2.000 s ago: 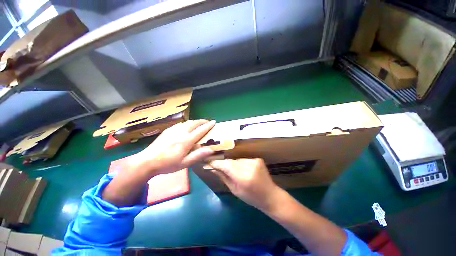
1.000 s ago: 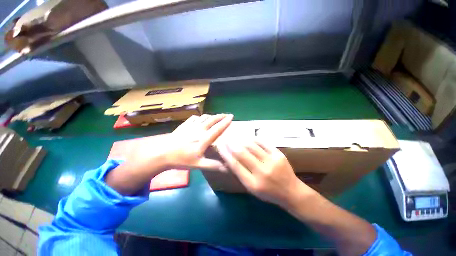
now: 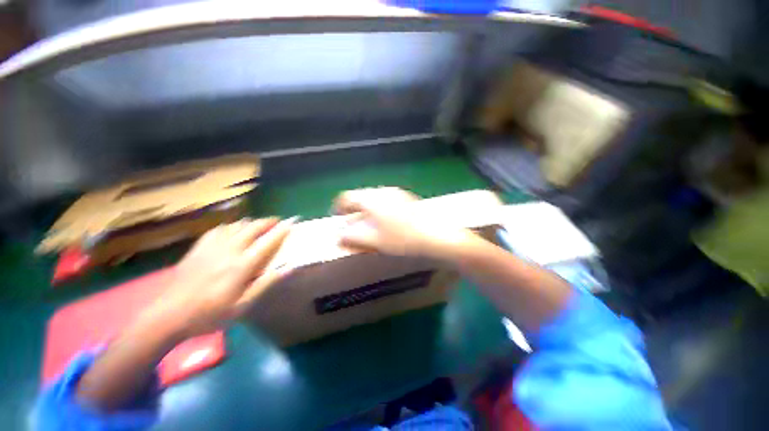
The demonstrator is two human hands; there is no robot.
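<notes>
A brown carton (image 3: pixel 362 296) stands on its long edge on the bench in front of me, its dark label facing me. My left hand (image 3: pixel 228 265) is against its left end and near top corner. My right hand (image 3: pixel 379 220) is on its top face, near the middle, where the handle is; the fingers look curled, and blur and the hand hide the handle. A flat red item (image 3: pixel 110 313) lies on the bench at the left, partly under my left forearm.
An open carton (image 3: pixel 160 206) with a loose lid sits at the back left, red showing beneath it. The scale (image 3: pixel 548 236) is right of the carton. A large open carton (image 3: pixel 582 126) stands farther right. A person's yellow-green clothing (image 3: pixel 742 231) shows at the far right.
The view has turned right. My right hand has moved from the carton's near left corner to the middle of its top. My left hand stays at the left end.
</notes>
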